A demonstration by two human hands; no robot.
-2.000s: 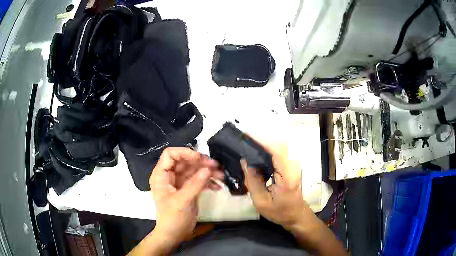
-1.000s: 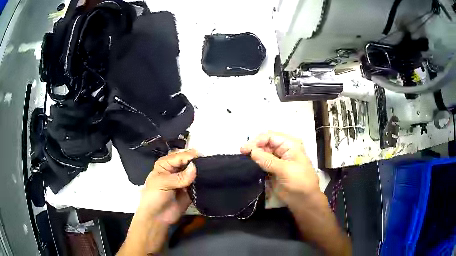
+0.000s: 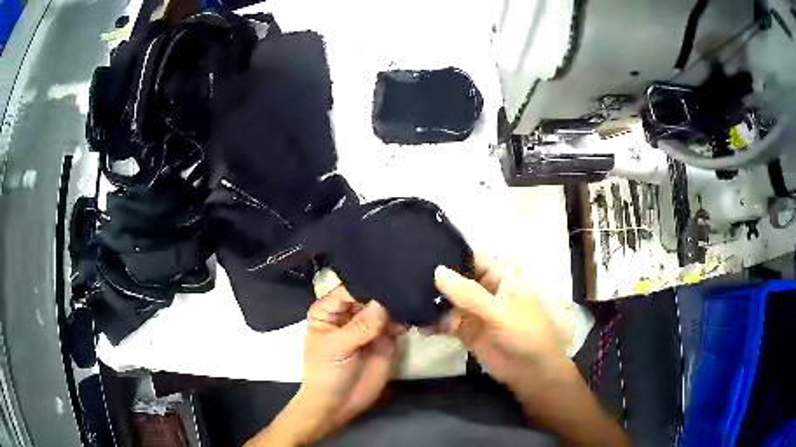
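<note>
A black pouch body (image 3: 397, 253) with a rounded edge and pale stitching is held up over the front of the white table. My left hand (image 3: 349, 345) grips its lower left edge between thumb and fingers. My right hand (image 3: 502, 319) grips its lower right side, thumb on the face, other fingers partly hidden behind. A second black pouch (image 3: 427, 106) lies flat on the table beyond my hands, with a pale line along its rounded end.
A tangled pile of sewn black pieces (image 3: 148, 236) and a flat black panel (image 3: 275, 113) lie on the left. The sewing machine head (image 3: 602, 52) and cylinder arm (image 3: 563, 157) stand at the right, above a tool tray (image 3: 624, 227). A blue bin (image 3: 742, 375) is at lower right.
The held pouch has been raised and turned from stitched curve toward me to curve away from me. Both hands have shifted their grip on it. The camera view has shifted slightly.
</note>
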